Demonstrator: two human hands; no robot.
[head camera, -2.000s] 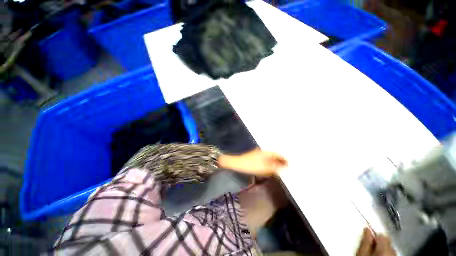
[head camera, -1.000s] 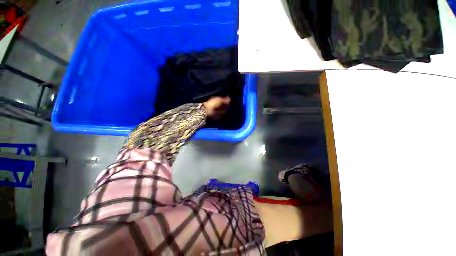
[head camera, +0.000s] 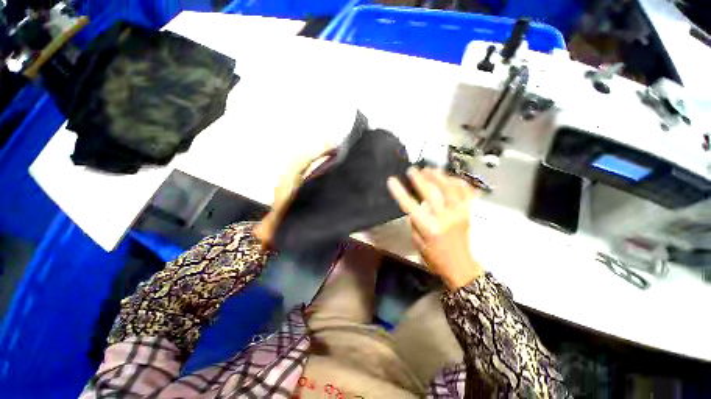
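Observation:
A plain black fabric panel (head camera: 343, 195) is held over the front edge of the white table, left of the needle area (head camera: 460, 161). My left hand (head camera: 288, 191) grips the panel's left side, partly hidden behind it. My right hand (head camera: 438, 214) is at the panel's right side with fingers spread; blur hides whether the fingertips pinch it. A small grey flap stands up at the panel's top edge. The white sewing machine (head camera: 624, 132) is on the right.
A stack of camouflage and black pieces (head camera: 152, 97) lies on the table's left. A black rectangle (head camera: 556, 198) lies right of the needle, with small scissors (head camera: 622, 270) further right. A blue bin (head camera: 436, 33) stands behind the white table (head camera: 312, 86).
The view has swung right from the blue bin to the machine. My left hand, earlier in the bin, is now over the table edge holding the black panel. My right hand has come into view.

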